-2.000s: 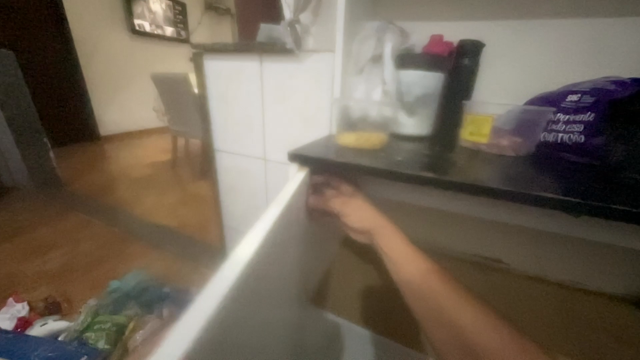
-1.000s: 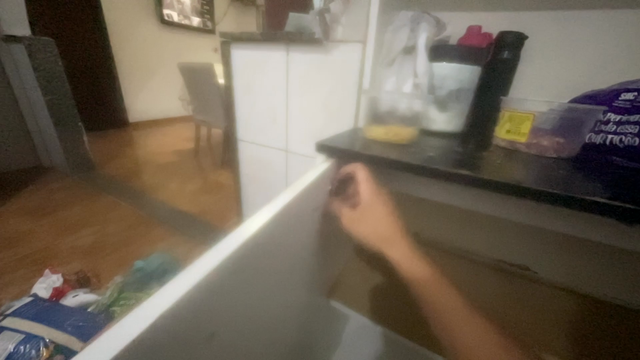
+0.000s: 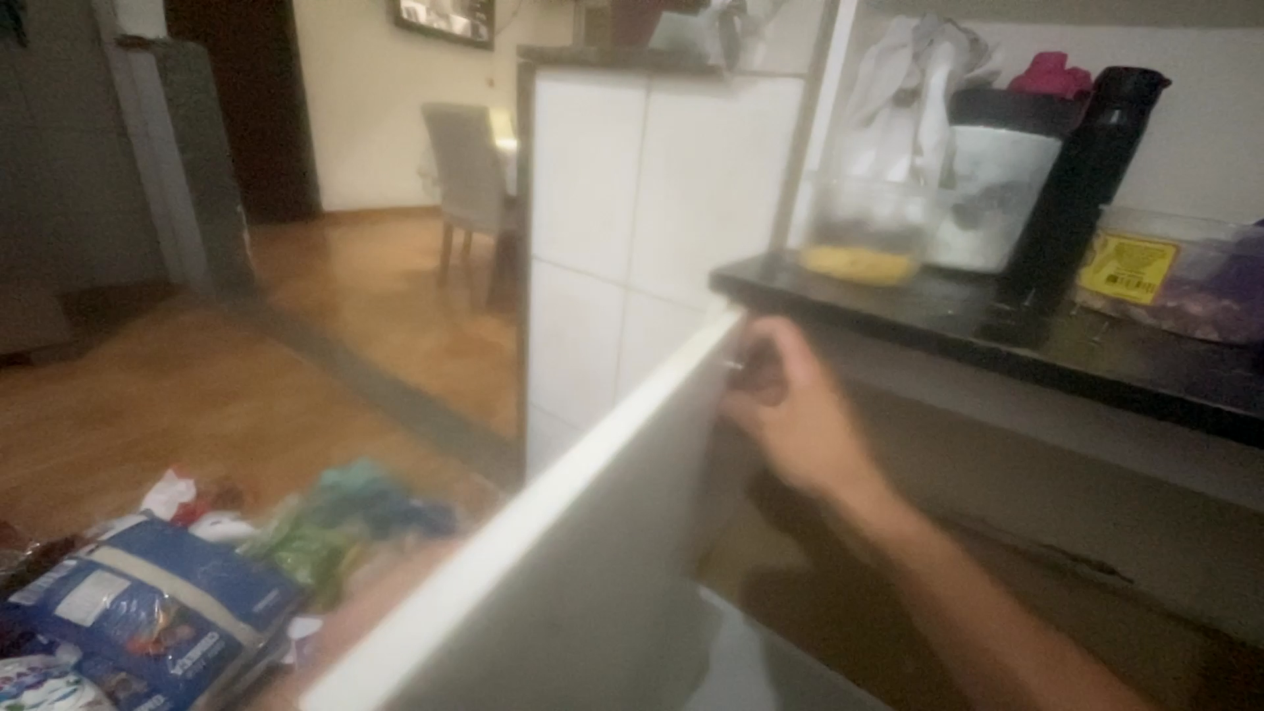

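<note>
A white panel, apparently a cabinet door (image 3: 592, 553), runs from the lower middle up to the corner of a black countertop. My right hand (image 3: 790, 405) is at the panel's far upper end, just below the counter corner, with thumb and fingers curved around something small and dark that is too blurred to name. A small shiny spot shows by the fingertips. Behind the panel's near end, at the lower left, part of my left arm or hand (image 3: 380, 612) shows; its fingers are hidden by the panel.
The black countertop (image 3: 918, 331) holds a clear tub with yellow contents (image 3: 859, 263), a black bottle (image 3: 1086, 188), a white container (image 3: 997, 188) and a labelled plastic box (image 3: 1131, 267). Blue packages (image 3: 148, 602) and plastic bags lie at lower left. A tiled half wall (image 3: 588, 168) and chair (image 3: 469, 163) stand beyond.
The view has shifted, so the counter and panel appear farther right than two seconds ago. My right hand stays at the panel's far end, its fingers now more curled.
</note>
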